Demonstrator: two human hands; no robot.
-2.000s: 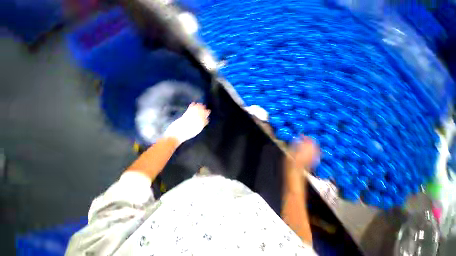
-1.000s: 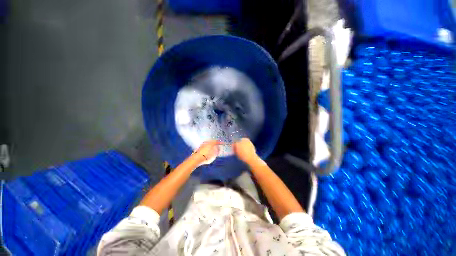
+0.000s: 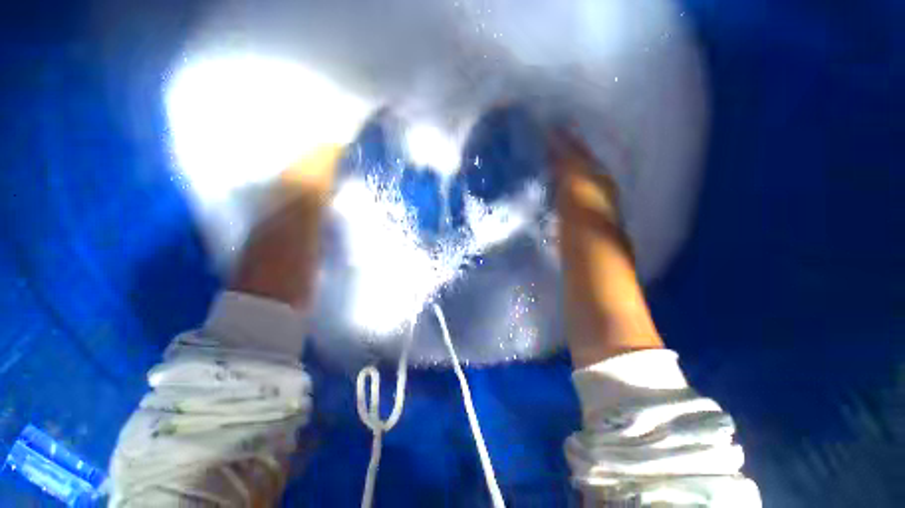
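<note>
The blue washing tub (image 3: 794, 189) fills the view, with white foamy water (image 3: 248, 119) inside. Both forearms reach down into it. My left hand (image 3: 323, 164) is at the left of the water and my right hand (image 3: 576, 159) at the right; both are blurred and their fingers are hidden by water and glare. Dark blue patches (image 3: 504, 154) show between the hands, with splashes below them. I cannot tell what they are or whether either hand holds anything.
White drawstrings (image 3: 461, 387) hang from my clothing over the near side of the tub, between my patterned sleeves. A small light-blue object (image 3: 55, 466) shows at the bottom left, too blurred to name.
The view has moved down close over the tub. Both hands have gone from near each other at its near side to wide apart, deeper in the water. The table of balls has left the view.
</note>
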